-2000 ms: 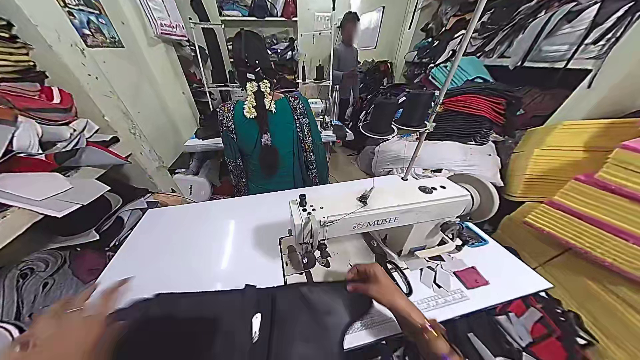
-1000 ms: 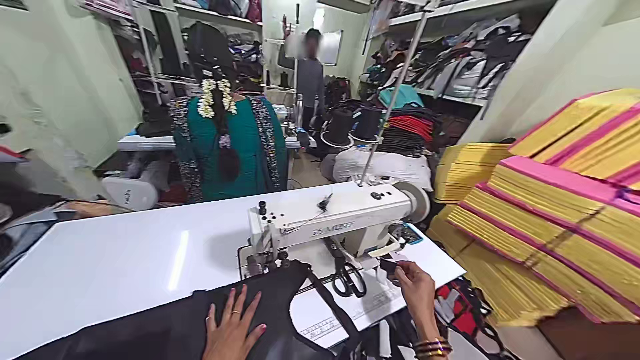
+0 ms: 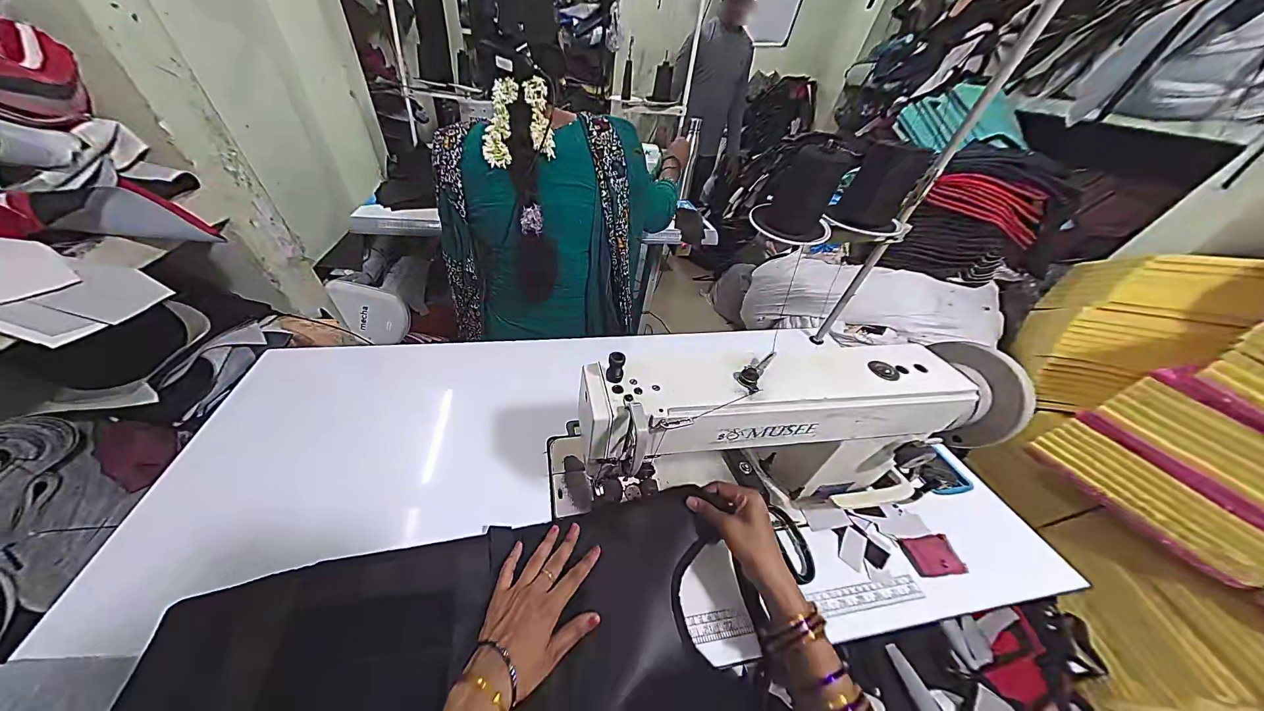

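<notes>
A large piece of black fabric (image 3: 326, 622) covers the near part of the white table, its far edge reaching the needle area of a white industrial sewing machine (image 3: 810, 405). Spread on the fabric, my left hand (image 3: 533, 612) lies palm down with its fingers apart. My right hand (image 3: 746, 533) pinches the fabric's upper right corner, just right of the presser foot. Black-handled scissors (image 3: 795, 548) lie partly hidden behind my right hand. A clear ruler (image 3: 864, 594) and a dark red fabric scrap (image 3: 933, 555) rest on the table to its right.
Ahead, a co-worker in teal (image 3: 553, 227) sits with their back to me; another person (image 3: 716, 89) stands beyond. Black thread cones (image 3: 805, 188) stand behind the machine. Yellow stacked material (image 3: 1165, 444) rises at the right, cloth piles (image 3: 89, 267) at the left. The white tabletop (image 3: 326, 444) extends left.
My right hand has moved from beside the scissors and scraps, where it was one second ago, to the fabric's corner near the needle area. My left hand remains flat on the fabric.
</notes>
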